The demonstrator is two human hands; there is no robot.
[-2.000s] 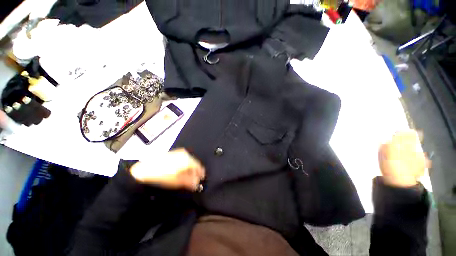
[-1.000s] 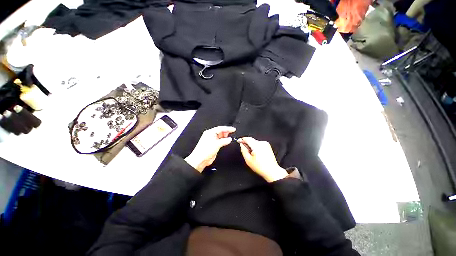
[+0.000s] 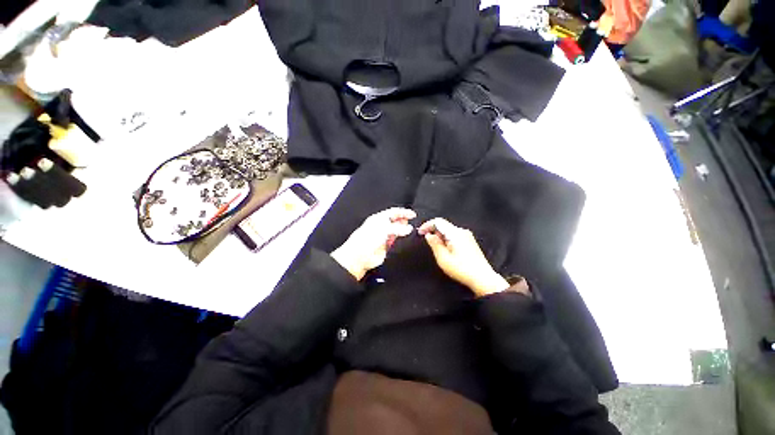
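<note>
A black jacket lies on the white table in front of me. My left hand is above its front, fingers bent with fingertips close together; something small and reddish shows at them. My right hand is just to the right, thumb and forefinger pinched close together. The fingertips of both hands nearly meet, with a small gap. Any needle or thread between them is too small to see. A small shiny button sits on the jacket's front edge near my left sleeve. Another pale glint shows below my left hand.
An oval tray with scattered buttons lies at left, with a pile of buttons and a smartphone beside it. Another black garment with a hanger hook lies beyond. A red spool stands far right. Another person's dark-gloved hand shows at left.
From two seconds ago, my right hand has come in from the far right and my left hand has moved up the jacket front. Since one second ago, the fingertips have parted slightly.
</note>
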